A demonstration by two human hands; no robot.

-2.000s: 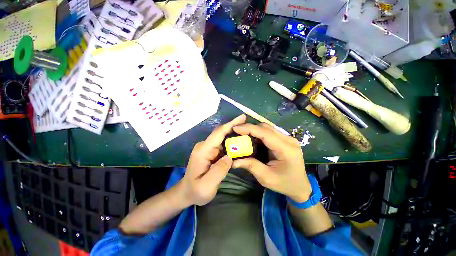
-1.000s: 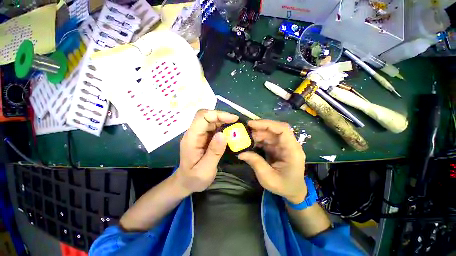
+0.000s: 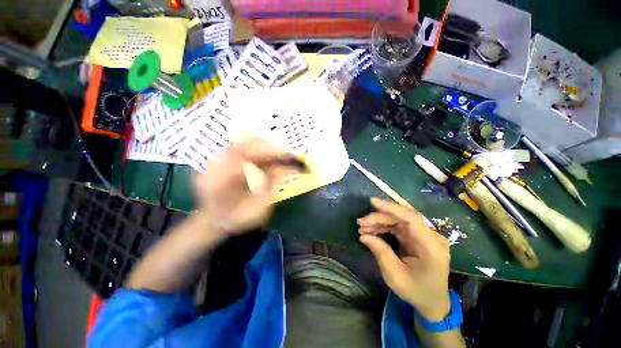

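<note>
My left hand [image 3: 238,187] is blurred. It is over the lower left part of the white dot sticker sheet [image 3: 320,112], with its fingers towards the right. A small dark blurred thing with a yellowish spot, which looks like the watch unit [image 3: 294,162], is at its fingertips; its face cannot be made out. My right hand [image 3: 412,255] is at the bench's front edge, fingers curled and apart, with nothing in it. The sheet has rows of small red marks and is partly hidden by my left hand. A pale thin stick [image 3: 385,185] lies right of it.
Die-cut sheets [image 3: 204,122] and a green solder spool [image 3: 161,80] are at left. A black compartment tray [image 3: 109,238] is at lower left. A brown brush handle [image 3: 500,221], a cream-handled tool [image 3: 551,217], clear cups [image 3: 491,126] and white boxes [image 3: 480,71] are at right.
The view has swung left and up. My hands have parted: my left hand has moved from the front edge onto the sheet with the unit, and my right hand has let go of it.
</note>
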